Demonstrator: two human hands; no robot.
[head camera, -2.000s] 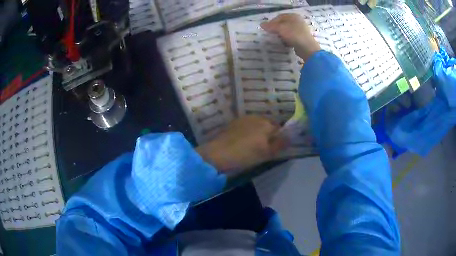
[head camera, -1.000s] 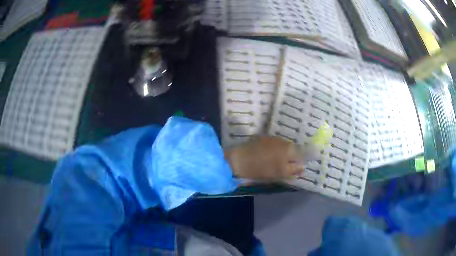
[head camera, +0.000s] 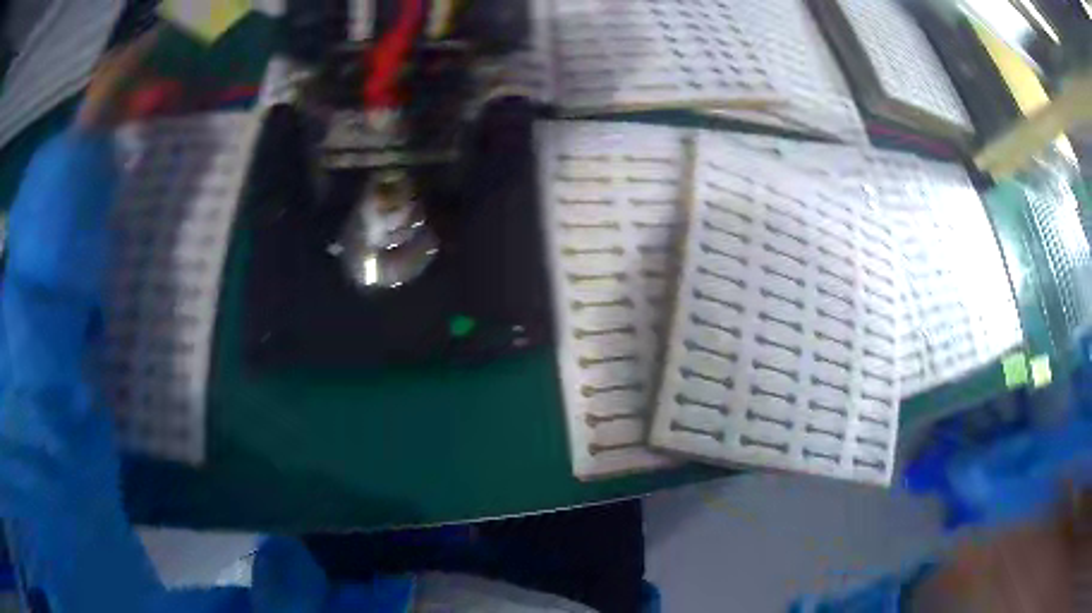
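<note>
My left hand (head camera: 114, 84) is blurred at the upper left, above a white slotted tray (head camera: 168, 287). A yellow slip (head camera: 213, 14) shows just beyond its fingers; whether they touch it I cannot tell. A blurred skin-coloured shape at the lower right edge looks like my right hand (head camera: 1024, 569), cut off by the frame; its fingers are not clear. Right of the press, a slotted tray with rows of dumbbell-shaped slots (head camera: 784, 311) lies tilted partly over another tray (head camera: 599, 287).
The black hand press (head camera: 395, 323) stands at centre left, with a red handle (head camera: 389, 60) and a silver round fixture (head camera: 389, 246). More white trays (head camera: 671, 54) lie behind and at the right. Green stickers (head camera: 1015, 369) mark the table's right edge. Blue cloth shows beyond.
My left hand has moved from the right-hand trays across to the upper left. The yellow slip no longer lies on the right tray; a yellow slip shows near the left hand.
</note>
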